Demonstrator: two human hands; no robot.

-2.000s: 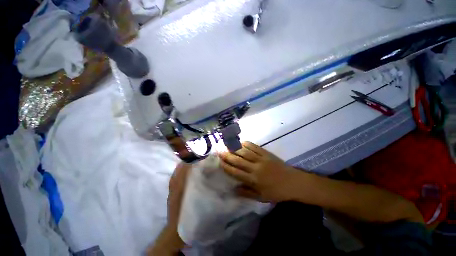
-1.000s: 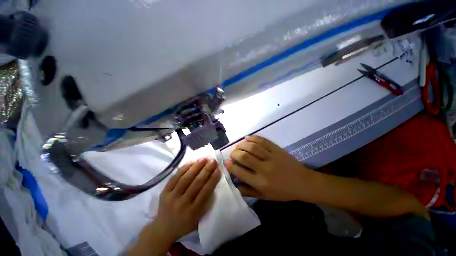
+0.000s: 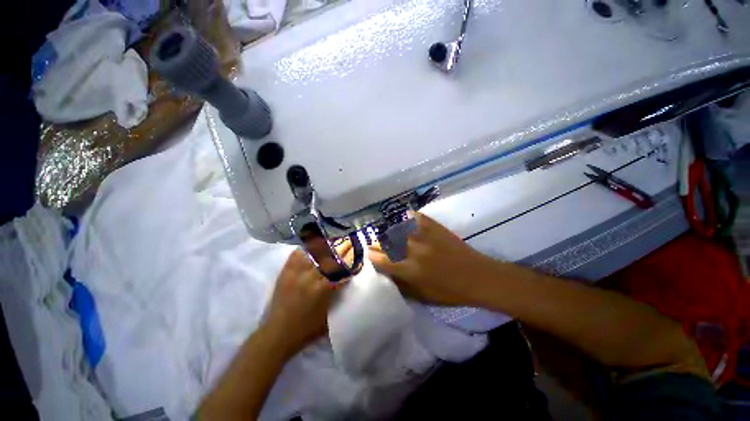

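Note:
A white garment piece (image 3: 374, 325) hangs from the needle area toward me over the table's front edge, and more white fabric spreads to the left. My left hand (image 3: 308, 288) is at the left of the needle, fingertips on the fabric, partly behind the shiny thread take-up guard (image 3: 319, 256). My right hand (image 3: 436, 259) is at the right of the needle, its fingers at the fabric beside the dark grey block (image 3: 397, 239). Both hands hold the fabric; the fingertips are partly hidden. The presser foot area is brightly lit.
The white machine head (image 3: 354, 99) spans the top, with a grey knob (image 3: 210, 82). Thread snips (image 3: 621, 187) lie right on the table. Red-handled scissors (image 3: 699, 197) are at the right edge above a red bag (image 3: 682, 288). Stacked white pieces (image 3: 41, 304) lie far left.
The view shifted closer and then back. My left hand has come up to the needle. My right hand has moved up beside the foot, and the fabric now hangs between both hands.

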